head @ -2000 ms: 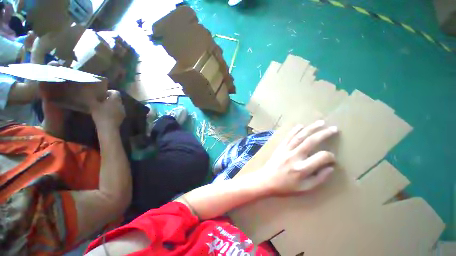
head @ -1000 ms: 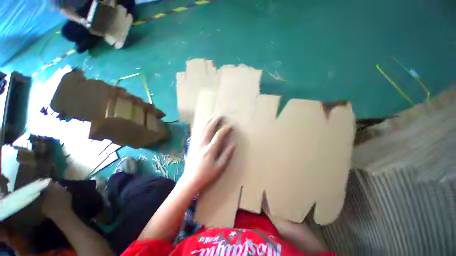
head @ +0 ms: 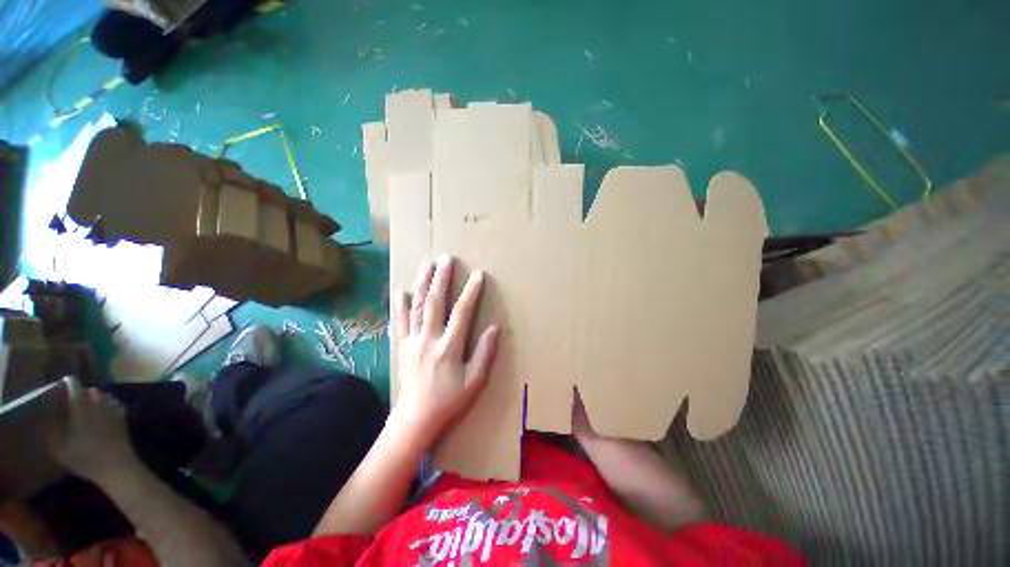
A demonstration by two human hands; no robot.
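Observation:
A flat brown box blank (head: 653, 299) lies across my lap, with crease lines, notched edges and rounded flaps at its right end. My left hand (head: 443, 354) lies palm down on its left part, fingers spread, not gripping. My right forearm runs under the blank's near edge; the right hand is hidden beneath the cardboard, so its hold cannot be seen. Another notched blank (head: 379, 183) shows on the floor beyond, partly covered by the one on my lap.
A ribbed stack of blanks (head: 886, 443) fills the right side. A row of nested boxes (head: 249, 238) stands at left, near pale sheets and floor scraps. Another person's arm (head: 144, 487) is at lower left, with a dark-trousered leg. A yellow-green loop (head: 875, 155) lies at upper right.
The view has swung right, bringing the stack into sight. The blank now lies squarer across my lap. My left hand stays on it, fingers now more spread.

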